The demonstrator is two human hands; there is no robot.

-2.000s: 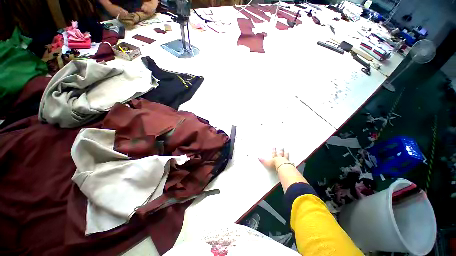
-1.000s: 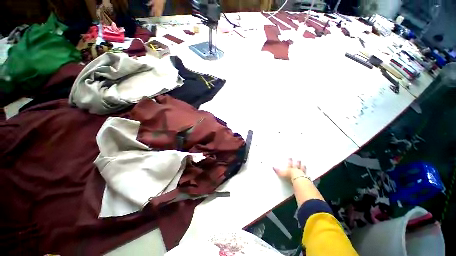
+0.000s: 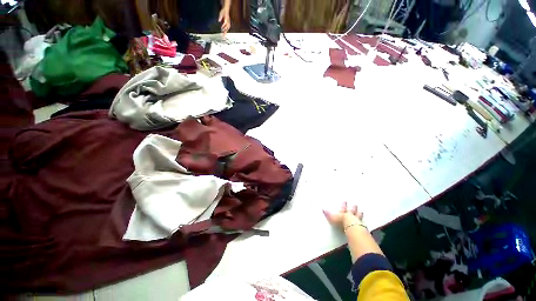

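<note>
My right hand [image 3: 344, 216] rests flat on the white table [image 3: 376, 176] near its front edge, fingers spread, holding nothing. My left hand is not in view. To the left of my hand, apart from it, lies a large heap of dark red panels [image 3: 76, 176]. A pale beige-grey flap [image 3: 170, 203] is folded over the heap. A narrow dark strip [image 3: 296, 181] stands out at the heap's right edge. A crumpled beige-grey piece [image 3: 167, 103] and a black piece with yellow marks [image 3: 250, 106] lie behind the heap.
A cutting machine [image 3: 265, 44] stands on the far table. Flat maroon pieces [image 3: 341, 69] and dark tools [image 3: 441, 94] lie farther right. Green cloth [image 3: 79, 59] lies far left. A person's hand [image 3: 224, 20] shows at the far side. A blue stool [image 3: 502, 247] and offcuts are on the floor.
The view has turned left and up, so the table things sit farther right and lower. My right hand stays on the table. The bin has mostly left the picture. The other person's hand has changed position.
</note>
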